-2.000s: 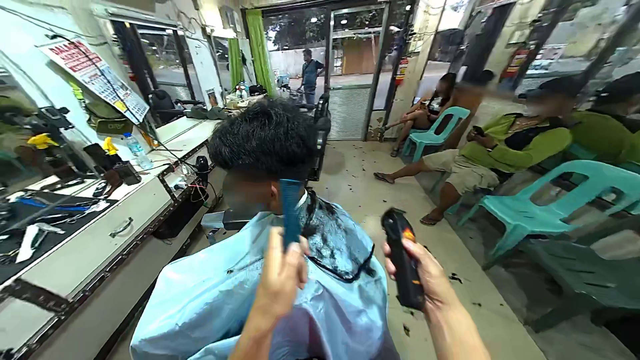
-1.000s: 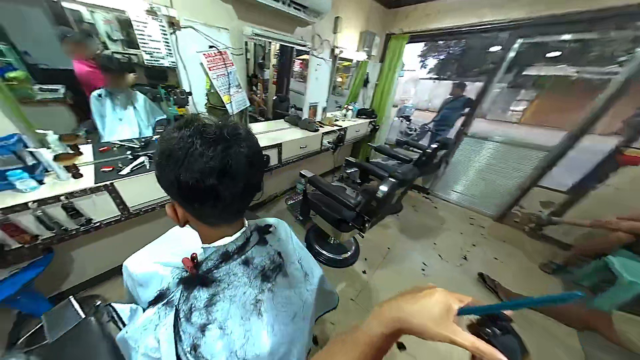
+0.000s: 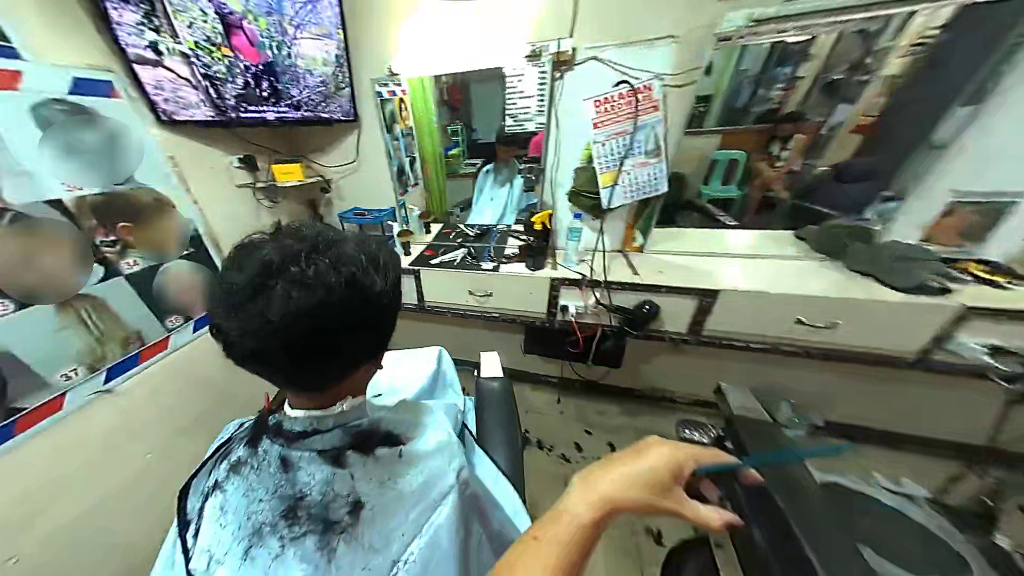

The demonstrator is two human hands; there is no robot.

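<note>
My left hand [image 3: 640,484] reaches in from the bottom, to the right of a seated person, and holds a blue-green comb [image 3: 792,457] between thumb and fingers. The comb is blurred and points right. My right hand is out of view. The seated person faces away; the dark hair [image 3: 308,300] is thick on top and at the back. A light blue barber's cape [image 3: 320,496] covers the shoulders, strewn with dark hair clippings. Red clips or ties show at its neck, over a white neck strip [image 3: 324,406].
A barber chair's armrest [image 3: 498,424] stands right of the cape. Ahead runs a counter with drawers [image 3: 488,292], tools on a black mat [image 3: 472,246] and a spray bottle [image 3: 540,232]. Another dark chair [image 3: 784,496] is at lower right. Posters cover the left wall.
The view has swung left, towards the mirrors and the television. My left hand still holds the comb. My right hand, seen with a hair clipper two seconds ago, has left the view.
</note>
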